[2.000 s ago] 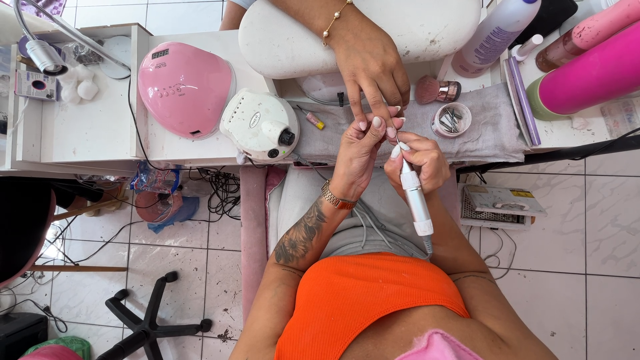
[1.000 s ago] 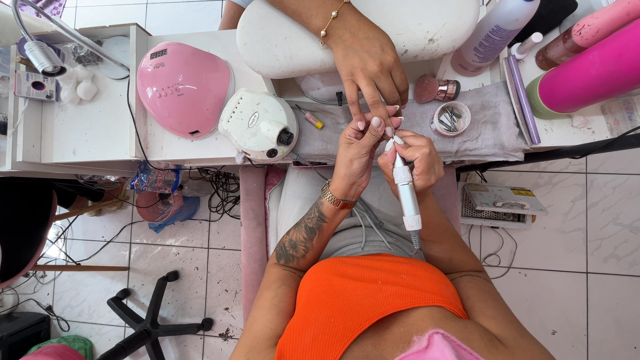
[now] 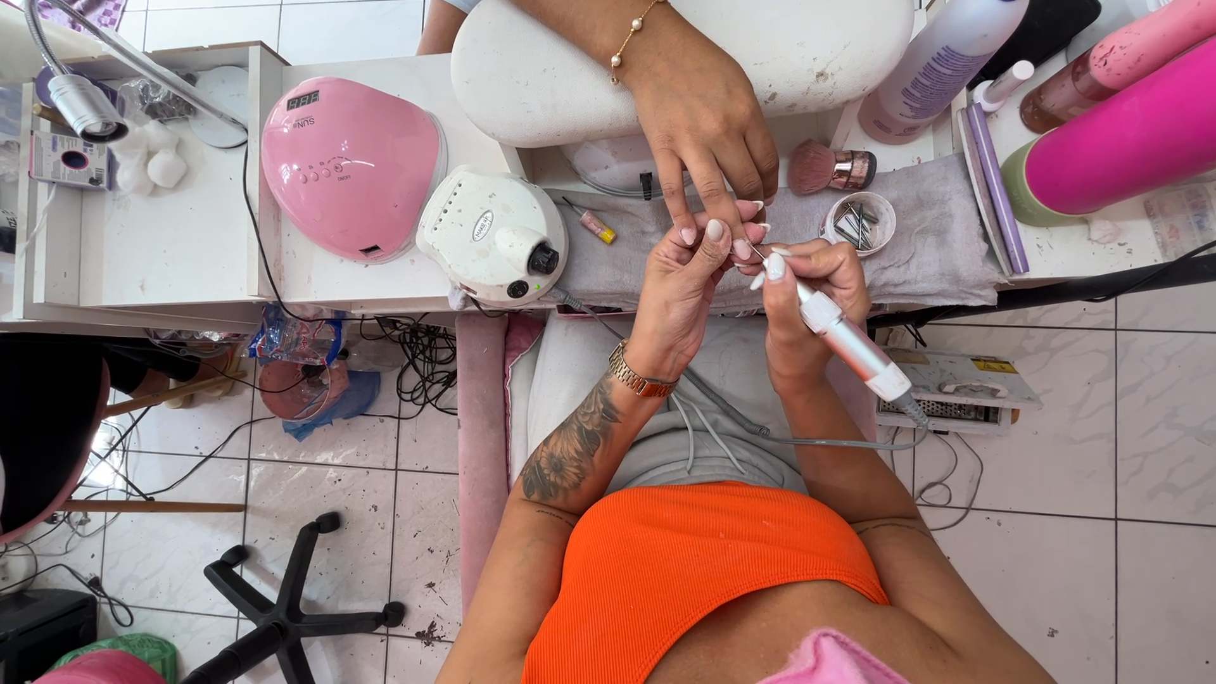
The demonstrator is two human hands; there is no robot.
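Observation:
My left hand grips a fingertip of another person's hand, which reaches over the white padded armrest. In my right hand is an electric nail drill handpiece, its thin bit at the held finger's nail. The handpiece's grey cord crosses my lap. A white drill control unit stands left of my hands. On the grey towel are a small tub of drill bits, a pink-bristled brush and a small tube with a yellow end.
A pink nail lamp sits at the left on the white desk. Bottles, one of them bright pink, and a purple nail file lie or stand at the right. A bendable desk lamp hangs over cotton balls at the far left.
The rear end of the drill handpiece has swung to the right in my right hand, so it now slants more. My left hand and the other person's hand have hardly moved.

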